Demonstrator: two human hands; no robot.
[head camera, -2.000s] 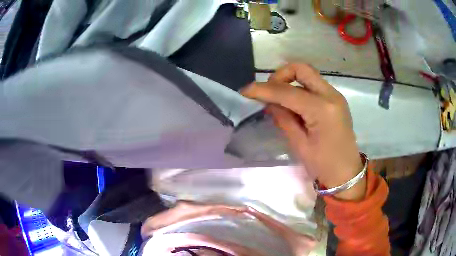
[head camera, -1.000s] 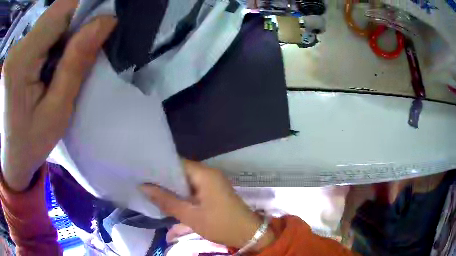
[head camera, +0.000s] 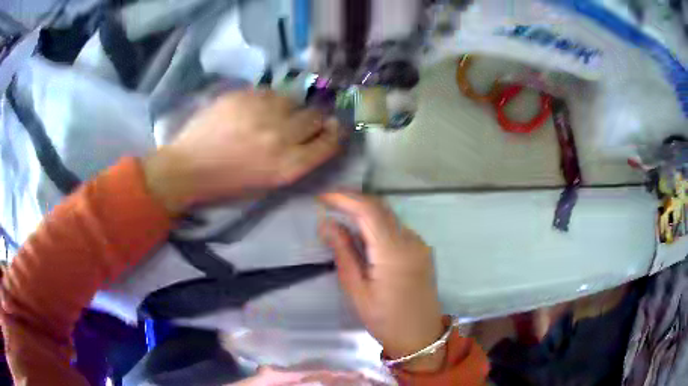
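A pale grey garment panel with dark strips (head camera: 287, 301) lies over the left part of the table and its near edge. My left hand (head camera: 241, 143) is on the cloth just left of the needle area, its fingertips pressed together on a dark edge; the image is blurred there. My right hand (head camera: 385, 264), with a bracelet at the wrist, is at the panel's right side, thumb and finger on the cloth edge. The presser foot area of the sewing machine (head camera: 354, 90) is just beyond my left fingertips, partly hidden and blurred.
Red-ringed scissors (head camera: 522, 109) and an orange ring handle (head camera: 474, 81) lie on the machine bed (head camera: 453, 162). Dark red snips (head camera: 566, 143) with a grey cloth tail lie beside them. Yellow and dark items (head camera: 671, 196) are at the right edge. More pale and dark cloth is at upper left.
The view has shifted. My left hand has moved from the far left to beside the needle, and my right hand has moved up and right. The cloth now lies under the needle area with dark strips showing.
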